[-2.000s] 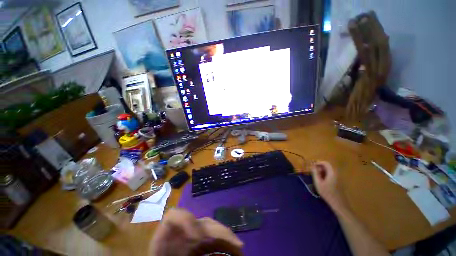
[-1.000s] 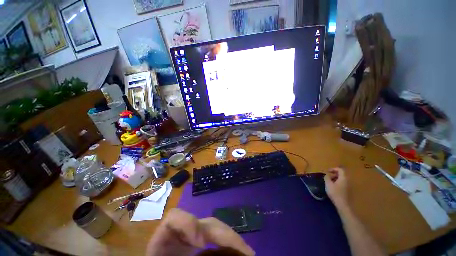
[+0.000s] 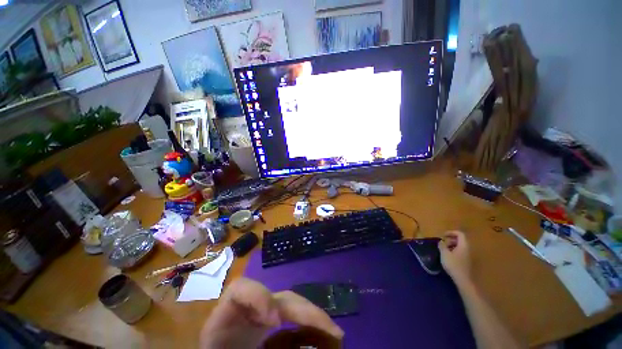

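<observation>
My left hand (image 3: 247, 312) is large and close to the camera at the bottom. Its curled fingers are round a brown cup (image 3: 300, 339), mostly cut off by the lower edge. My right hand (image 3: 455, 253) lies on the desk at the right edge of the purple mat (image 3: 402, 300), fingers curled, seemingly empty. It is against the right side of a black mouse (image 3: 426, 255). A black keyboard (image 3: 327, 235) lies along the mat's top edge. A flat black rectangle (image 3: 327, 298) lies on the mat, partly hidden by my left hand. The monitor (image 3: 341, 112) shows a white window.
A glass jar (image 3: 125, 298), white paper (image 3: 206, 278), a tissue box (image 3: 179, 235) and a small black object (image 3: 245, 244) stand or lie at left. A toy figure (image 3: 179, 178) is behind. Driftwood (image 3: 508, 95), a dark box (image 3: 479, 187) and papers (image 3: 580, 279) are at right.
My right hand has shifted slightly right and down from two seconds ago, and the black mouse beside it now shows clearly. My left hand stays with the cup. The view has steadied.
</observation>
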